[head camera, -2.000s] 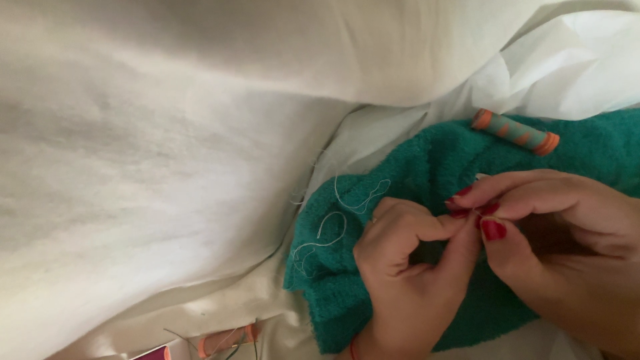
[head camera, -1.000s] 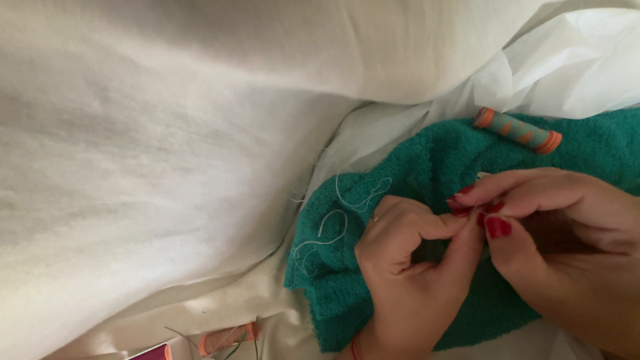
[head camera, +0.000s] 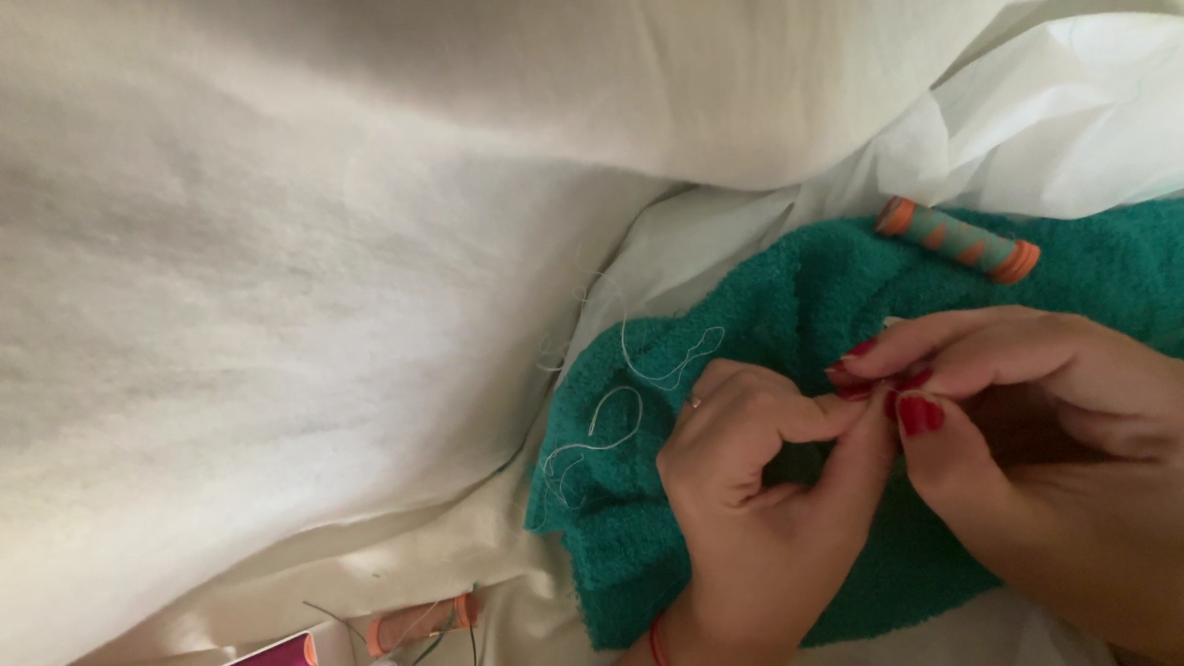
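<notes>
My left hand (head camera: 768, 490) and my right hand (head camera: 1045, 416) meet fingertip to fingertip over a teal terry cloth (head camera: 629, 573). Both pinch something tiny between thumbs and index fingers; the fingers and red nails hide it, so I cannot tell what it is. Loose white thread (head camera: 638, 407) lies in loops on the cloth, left of my left hand. Above my right hand, a thread spool (head camera: 957, 240) with orange ends and grey-green thread rests on the cloth. A small pale thing (head camera: 893, 322) pokes out behind my right fingers.
Cream fabric (head camera: 277, 277) fills the left side and the top. Thin white fabric (head camera: 1036, 120) lies crumpled at the upper right. At the bottom left are another orange-ended spool (head camera: 421, 624), a magenta spool (head camera: 282, 652) and loose dark threads.
</notes>
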